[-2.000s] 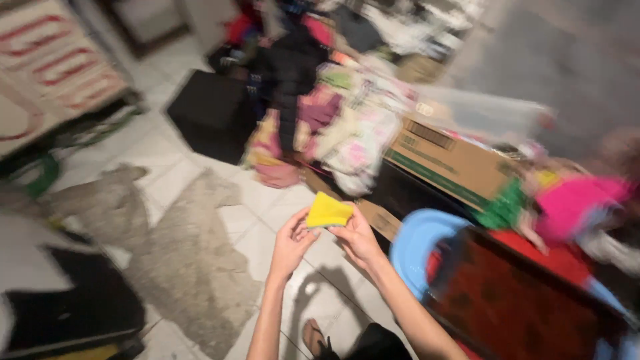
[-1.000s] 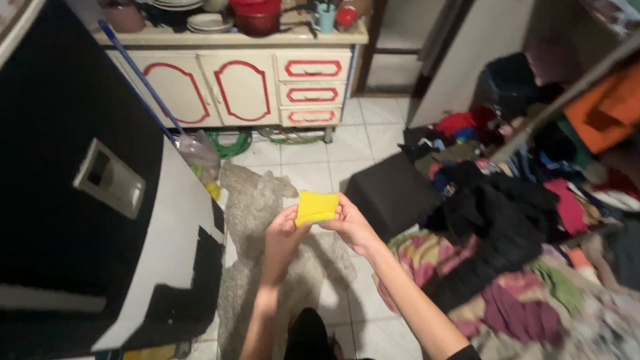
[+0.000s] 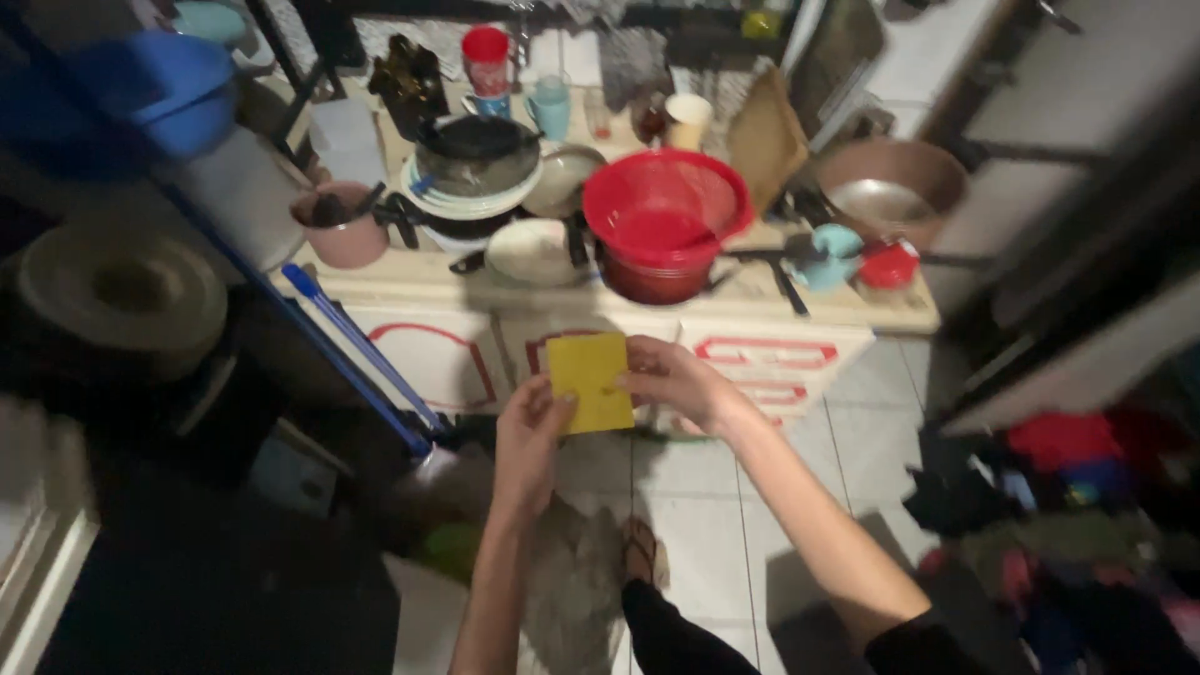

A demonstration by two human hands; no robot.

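A flat yellow sponge or cloth (image 3: pixel 592 382) is held up between both hands, in front of the kitchen counter. My left hand (image 3: pixel 534 427) pinches its left edge, with the thumb on the near face. On its right edge my right hand (image 3: pixel 670 380) has closed its fingers. Beyond the hands, on the counter (image 3: pixel 525 289), stand red plastic basins (image 3: pixel 656 220), a white bowl or pan (image 3: pixel 534 251), a stack of plates with a dark-rimmed lid or bowl (image 3: pixel 478 164), and a pink pot (image 3: pixel 342 230).
Blue-handled poles (image 3: pixel 361 352) lean by the cabinet at left. A large brown pot (image 3: pixel 891 192) and a red-lidded container (image 3: pixel 888 265) are at the counter's right end. A cloth (image 3: pixel 572 581) lies on the tiled floor, and clothes (image 3: pixel 1078 525) are heaped at right.
The view has swung from the clothes and boxes to the counter, which is now much closer. Both hands still hold the yellow piece, which now shows its broad face.
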